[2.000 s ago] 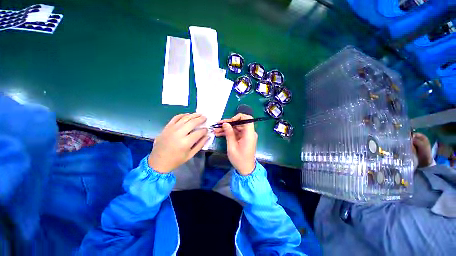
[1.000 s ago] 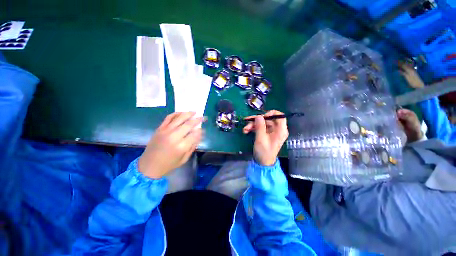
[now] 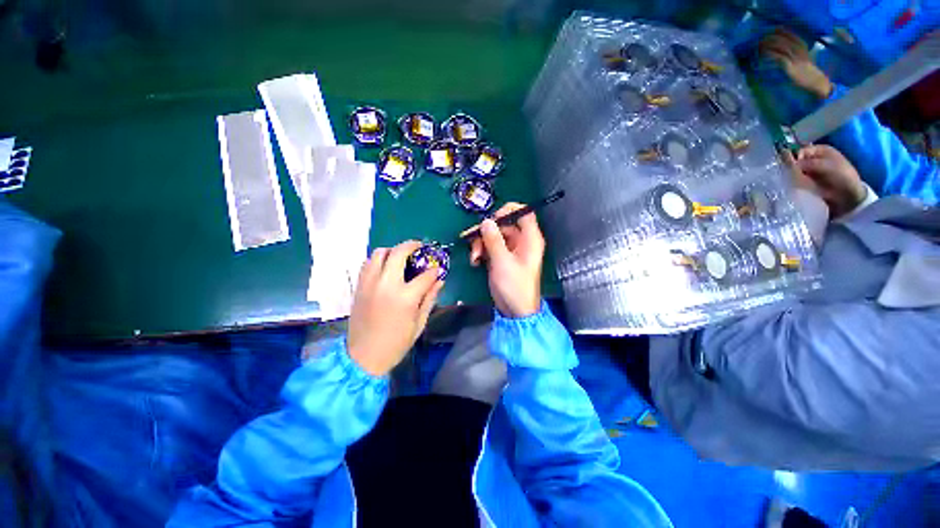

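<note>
My left hand (image 3: 385,309) grips one round housing (image 3: 429,261) by its rim near the bench's front edge; its inside faces up and the fingers cover its left side. My right hand (image 3: 508,258) holds a thin black tool (image 3: 521,215), tweezers or a spudger, just right of the housing; its tip points left toward the housing, and contact cannot be told. Several more round housings (image 3: 443,157) with white and yellow squares inside lie in a group beyond. Whitish adhesive strips (image 3: 338,222) lie left of them, some overlapping.
A tall clear blister tray stack (image 3: 618,186) at the right holds discs with orange tails. A person in a grey smock (image 3: 825,361) sits beside it. Another person's hand (image 3: 799,62) shows at the far right. A white sheet with black shapes (image 3: 14,165) lies at the left edge.
My left hand has let go of the strips and taken hold of the single housing near the bench edge. My right hand has brought the tool to its right side. The view has shifted right.
</note>
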